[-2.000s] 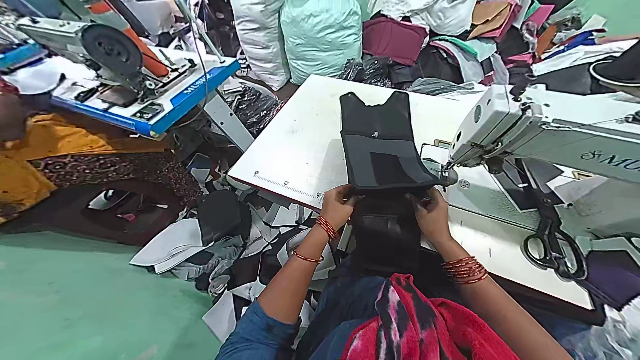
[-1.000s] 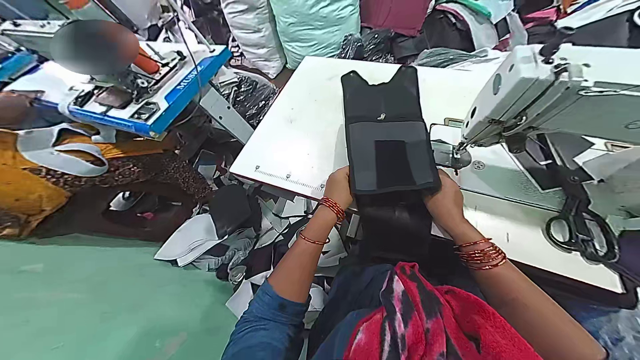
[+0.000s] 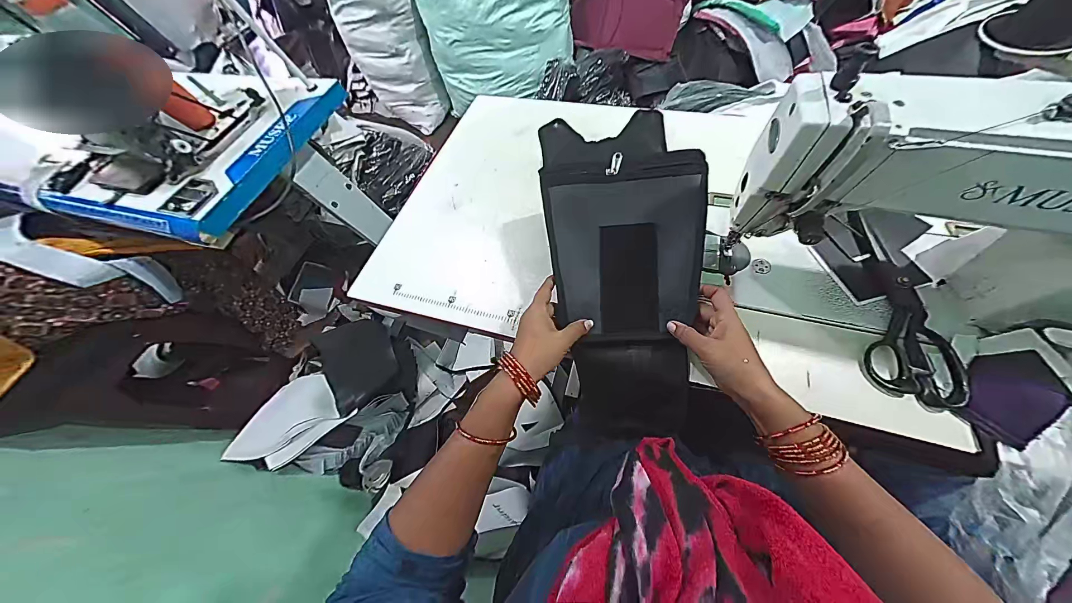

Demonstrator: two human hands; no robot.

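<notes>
A black fabric pouch (image 3: 578,251) with a zipper pull (image 3: 614,163) near its top lies over the white sewing table (image 3: 452,201). On its front is a darker rectangular patch (image 3: 628,276). My left hand (image 3: 548,335) grips its lower left edge, thumb on the front. The lower right edge is held by my right hand (image 3: 720,339), also thumb on top. A black flap (image 3: 632,385) hangs below between my wrists. The sewing machine head (image 3: 804,167) stands just right of the pouch, its needle area close to the pouch's right edge.
Black-handled scissors (image 3: 909,335) lie on the table at the right, beside dark and white scraps. Fabric offcuts (image 3: 360,377) are heaped below the table's left edge. A second sewing machine table (image 3: 276,142) with a blue edge stands at the left. Stuffed sacks (image 3: 494,50) are behind.
The pouch's front now faces up more squarely than two seconds ago, when its lower end was tilted and foreshortened. Both hands still hold its lower edges.
</notes>
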